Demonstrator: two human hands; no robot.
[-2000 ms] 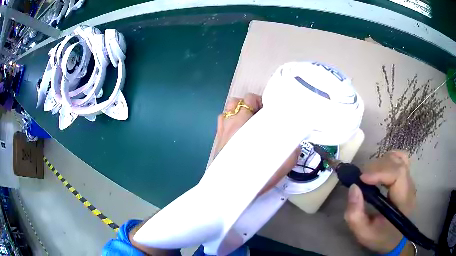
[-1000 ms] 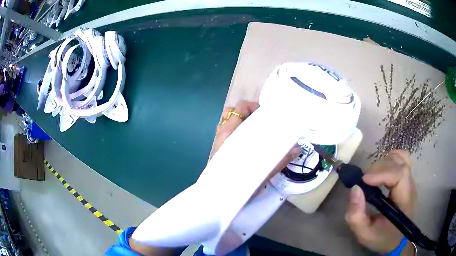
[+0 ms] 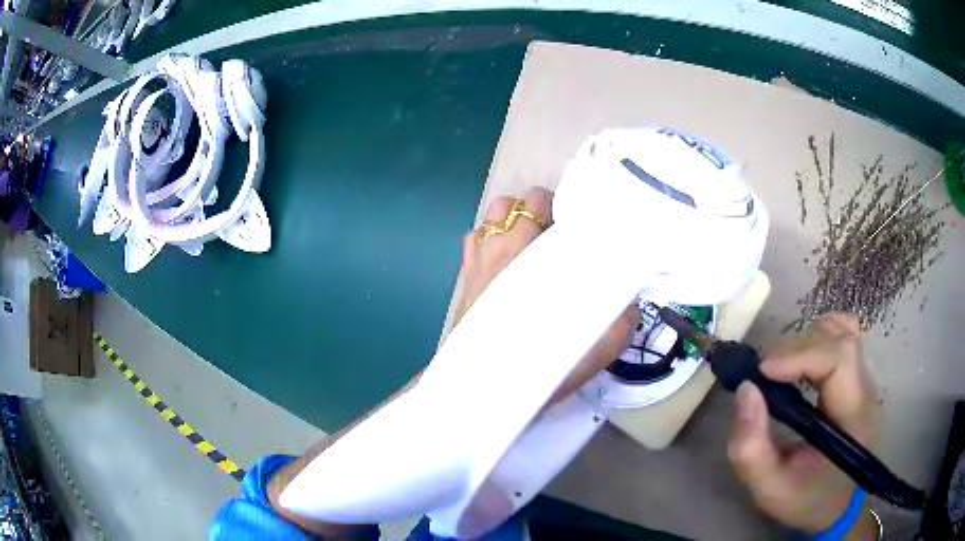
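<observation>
White headphones [image 3: 497, 349] lie across the middle, the band with its pointed ear towards me. The closed ear cup [image 3: 661, 217] with dark lettering is on top. The open ear cup [image 3: 635, 393] rests on the cream jig [image 3: 677, 417], showing a green circuit board [image 3: 695, 317] and dark wires. My right hand [image 3: 809, 423] holds the black soldering iron [image 3: 788, 402] like a pen, its tip at the board. My left hand [image 3: 503, 245] is mostly behind the band; its ringed fingers show left of the closed cup, others reach the open cup's edge. What they grip is hidden.
A heap of thin brownish strands [image 3: 868, 248] lies right of the jig on the beige mat [image 3: 593, 85]. A green spool [image 3: 956, 174] is at the right edge. White headphones [image 3: 175, 164] are nested at left on the green bench. A pale rail [image 3: 423, 13] runs along the back.
My left hand and the headphones shift slightly left and down, then back up and right. The iron's tip stays at the circuit board, with small movements.
</observation>
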